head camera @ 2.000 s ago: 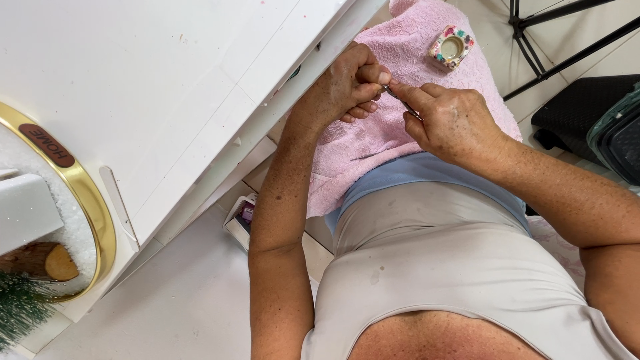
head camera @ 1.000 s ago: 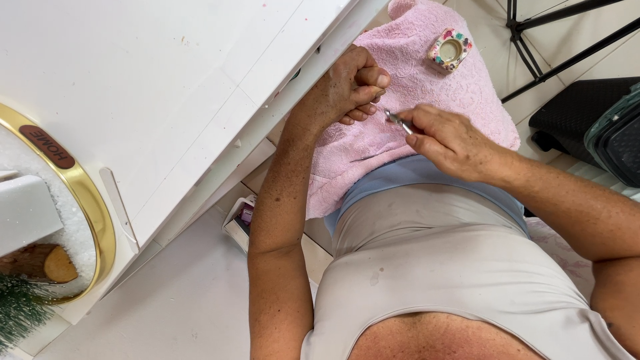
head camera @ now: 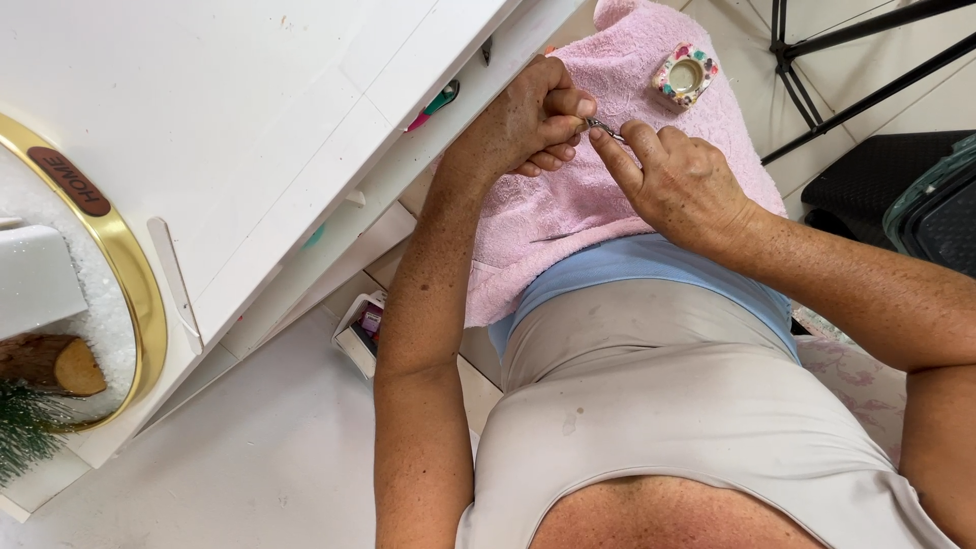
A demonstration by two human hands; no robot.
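My left hand [head camera: 530, 118] is over the pink towel [head camera: 610, 183] on my lap, its fingers curled in and its thumb lying by the index finger. I see nothing held in it. In my right hand [head camera: 679, 183] are small metal nippers [head camera: 604, 128], probably cuticle nippers. Their jaws are at a fingertip of my left hand; whether they touch the skin or the nail cannot be told. The handles are mostly hidden by my right fingers. A square, colourfully decorated holder [head camera: 685, 75] with a round hollow sits on the towel, beyond my right hand.
A white table [head camera: 252, 99] on the left bears a nail file [head camera: 175, 282] and a gold-rimmed round tray [head camera: 145, 305] with decorations. Below its edge, an open drawer holds a green-and-pink tool [head camera: 435, 105]. A small white container [head camera: 354, 335] stands lower down. Black metal legs [head camera: 846, 72] are at upper right.
One second ago my right hand and the nippers were a little apart from my left hand; now the nippers are back at its fingertip. My left hand has stayed in about the same place.
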